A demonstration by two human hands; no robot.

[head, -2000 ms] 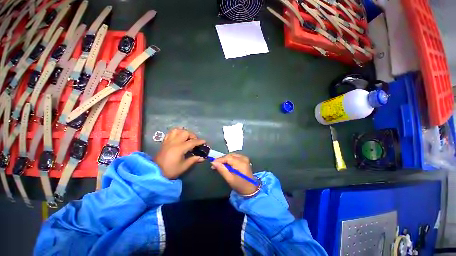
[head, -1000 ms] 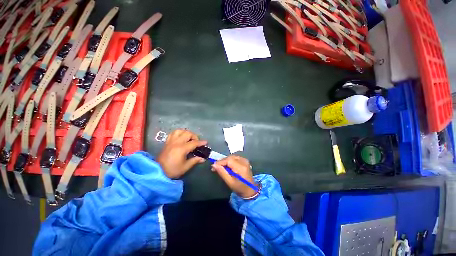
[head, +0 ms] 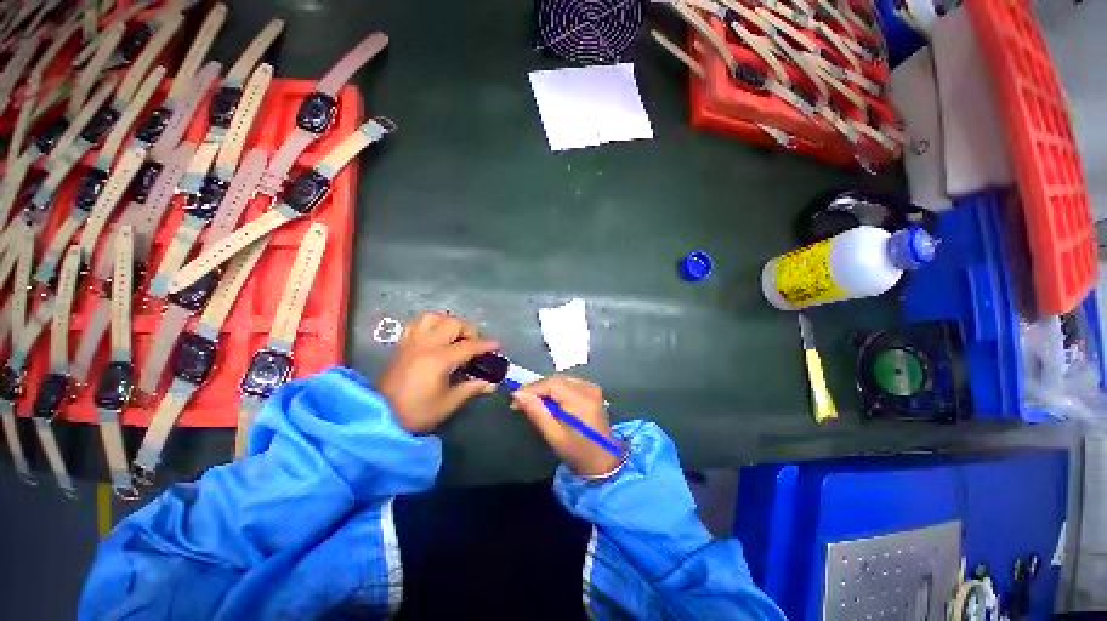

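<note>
My left hand (head: 427, 374) holds a wristwatch by its dark head (head: 488, 366), low in the middle of the view. A short pale piece of its strap (head: 522, 375) shows between my hands; the rest is hidden. My right hand (head: 573, 425) holds a thin blue tool (head: 583, 429) slantwise. The tool's upper end is at the lower right of the watch head; whether it touches cannot be told. A small white wipe (head: 565, 335) lies on the mat just beyond my right hand.
Watches cover a red tray (head: 328, 279) at left and another red tray (head: 777, 126) at far right. A blue cap (head: 696, 266), white bottle (head: 838, 268), yellow-handled knife (head: 819, 386) and square fan (head: 910, 371) are at right. White paper (head: 591, 107) lies before a round fan (head: 590, 27).
The hands stay in almost the same place on the watch. The blue tool has changed its angle very slightly. The whole view has shifted a little.
</note>
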